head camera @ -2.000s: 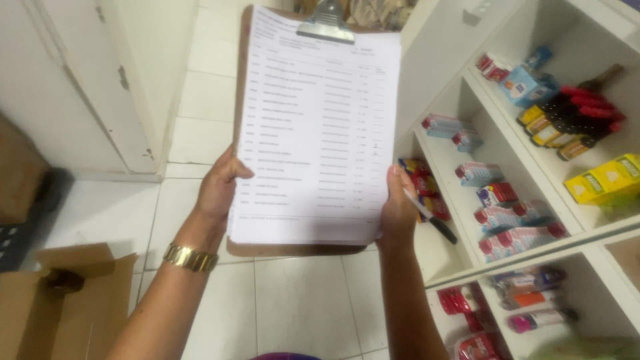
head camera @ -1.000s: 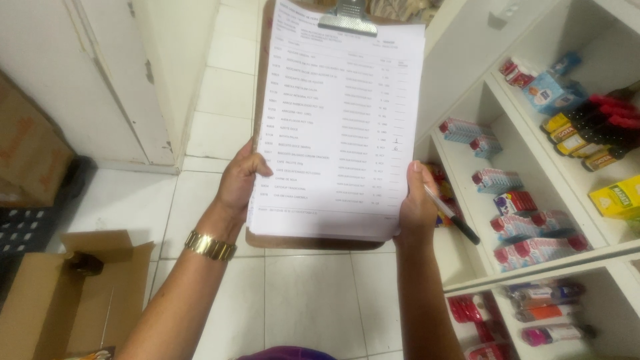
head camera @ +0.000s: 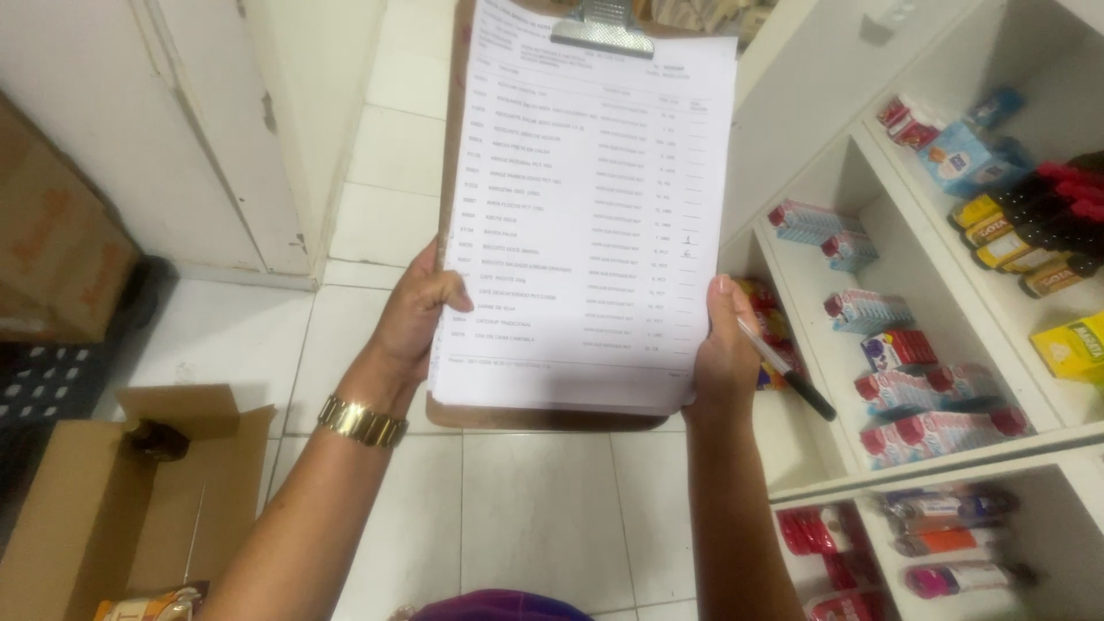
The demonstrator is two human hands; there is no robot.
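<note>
A brown clipboard point(head camera: 552, 419) with a metal clip point(head camera: 604, 30) holds a stack of printed paper sheets point(head camera: 569, 216) in front of me. The top sheet bears rows of print and a few handwritten marks near its right side. My left hand point(head camera: 418, 310) grips the clipboard's left edge, thumb on the paper, with a gold-coloured watch point(head camera: 362, 420) on that wrist. On the right edge, my right hand point(head camera: 726, 345) holds the board and also a pen point(head camera: 789, 371), which points down to the right with its dark end outward.
White shelving point(head camera: 914, 345) on the right bears small cartons point(head camera: 871, 312), dark bottles with yellow labels point(head camera: 1000, 246), a yellow pack point(head camera: 1069, 345) and red packets point(head camera: 811, 530). An open cardboard box point(head camera: 95, 509) stands lower left, below another carton point(head camera: 56, 233) and a black crate point(head camera: 52, 371). A white cabinet point(head camera: 216, 129) stands upper left.
Both hands keep hold of the clipboard, and the pen stays in my right hand. The view has shifted somewhat, so the clipboard and shelves sit a little farther right than two seconds ago.
</note>
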